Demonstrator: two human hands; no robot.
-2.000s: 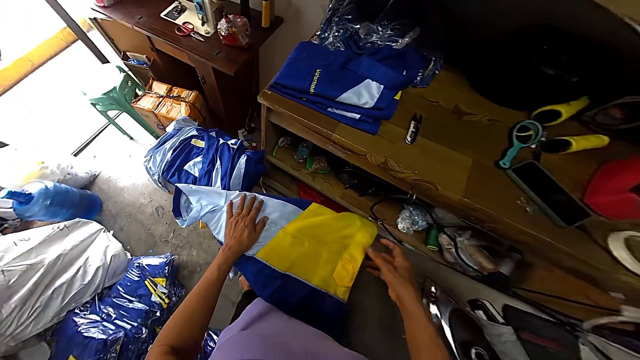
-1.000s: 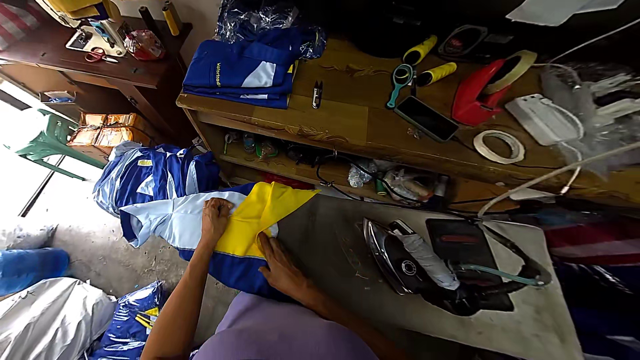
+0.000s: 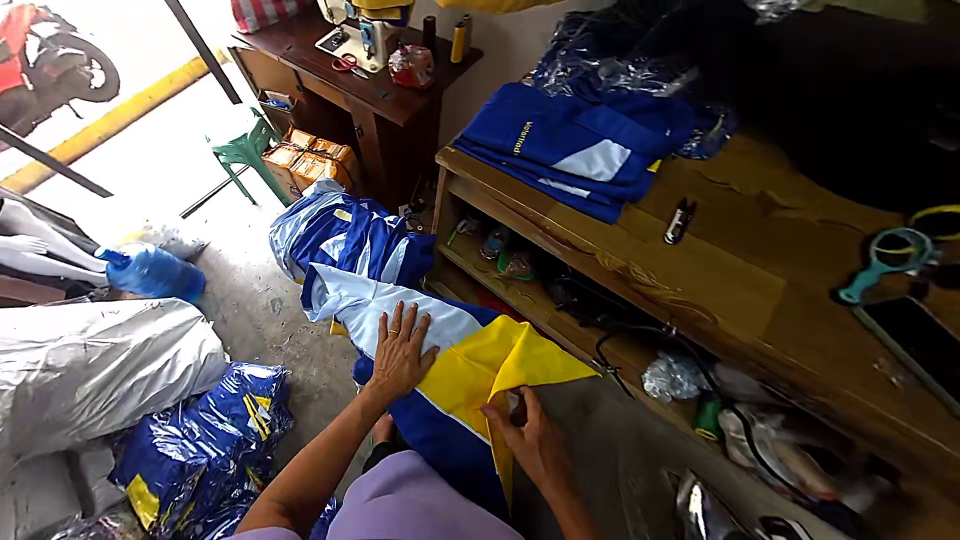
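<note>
A blue, light-blue and yellow fabric garment [image 3: 457,367] lies spread on the dark ironing surface [image 3: 607,427] in front of me. My left hand [image 3: 403,351] rests flat on its light-blue part, fingers spread, a ring on one finger. At the garment's right edge, the thumb and fingers of my right hand [image 3: 529,431] pinch a turned-over fold of the yellow part. Beyond the garment's far left end sits a bundle of blue and light-blue garments [image 3: 349,236]. Part of an iron [image 3: 709,506] shows at the lower right edge.
Folded blue garments [image 3: 574,146], a thread snipper [image 3: 679,221] and a phone [image 3: 915,349] lie on the wooden shelf unit [image 3: 720,270]. Plastic-wrapped garments [image 3: 202,450], a white sack [image 3: 105,367] and a blue water jug [image 3: 154,271] are on the left. A sewing table [image 3: 337,56] stands behind.
The view has swung left since one second ago, leaving most of the iron out of frame. My left hand, bunched on the fabric then, now lies flat with its fingers spread.
</note>
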